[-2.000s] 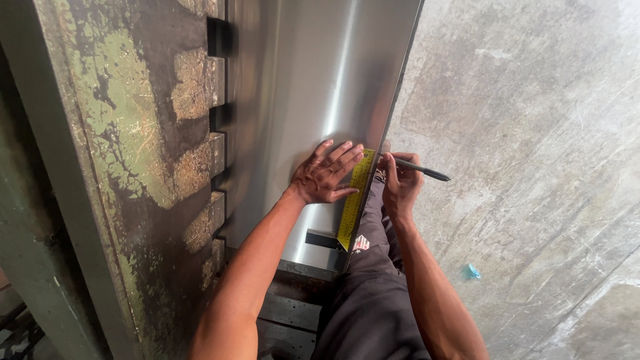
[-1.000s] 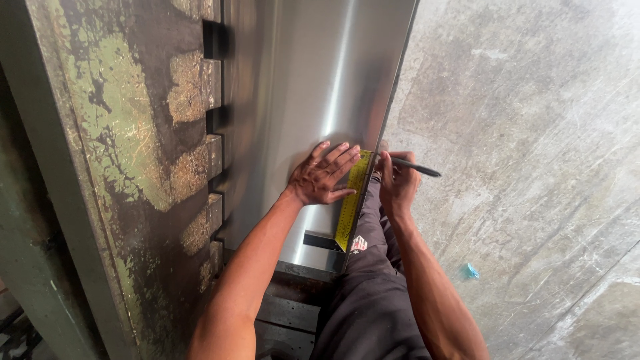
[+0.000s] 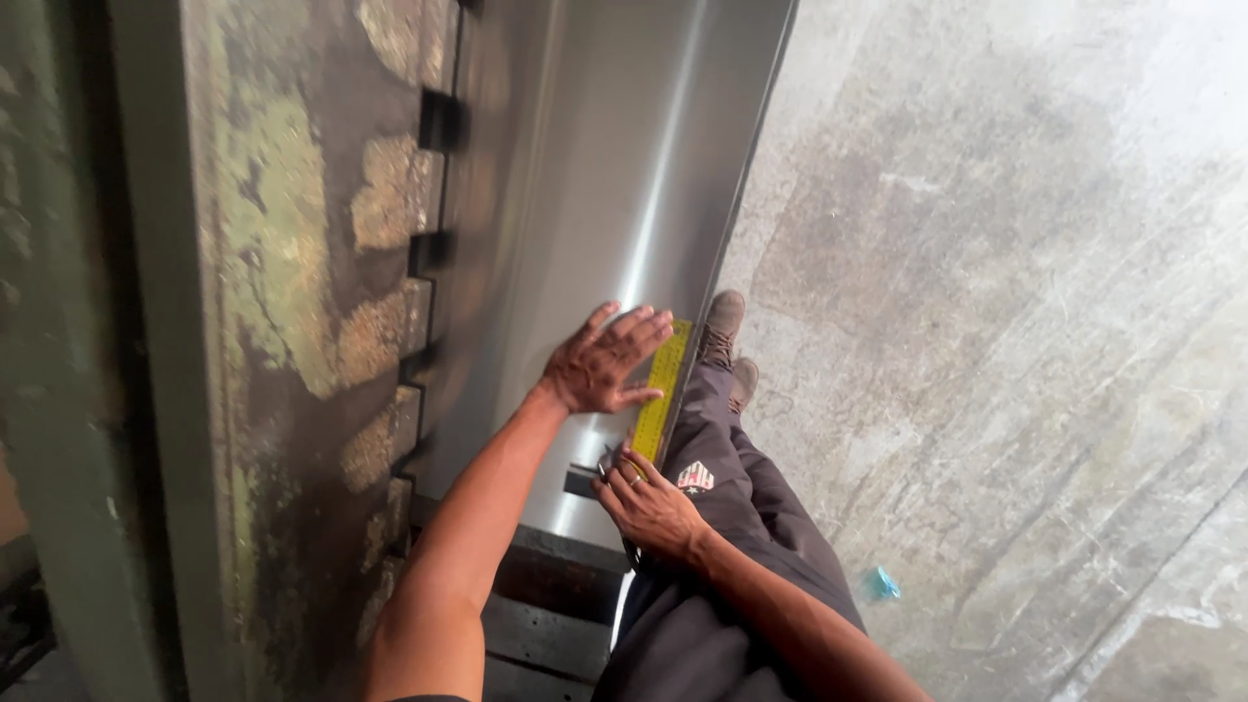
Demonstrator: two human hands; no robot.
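A shiny metal sheet (image 3: 575,244) lies lengthwise in front of me, with a dark rectangular slot (image 3: 582,484) near its lower end. Along its right edge runs a yellow ruler or square (image 3: 665,390). My left hand (image 3: 609,361) is flat on the sheet, fingers spread, its fingertips and thumb touching the yellow tool. My right hand (image 3: 648,502) is at the tool's lower end, beside the slot, fingers curled around a thin dark pen, mostly hidden by the hand.
At the left stands a heavy machine frame (image 3: 283,244) with worn green paint and blocky notches along the sheet. My legs and brown boots (image 3: 723,322) are against the sheet's right edge. A blue scrap (image 3: 881,583) lies on the concrete floor (image 3: 994,292).
My right hand has moved from the upper end of the yellow tool down to its lower end, beside the slot. My left hand stays pressed on the sheet.
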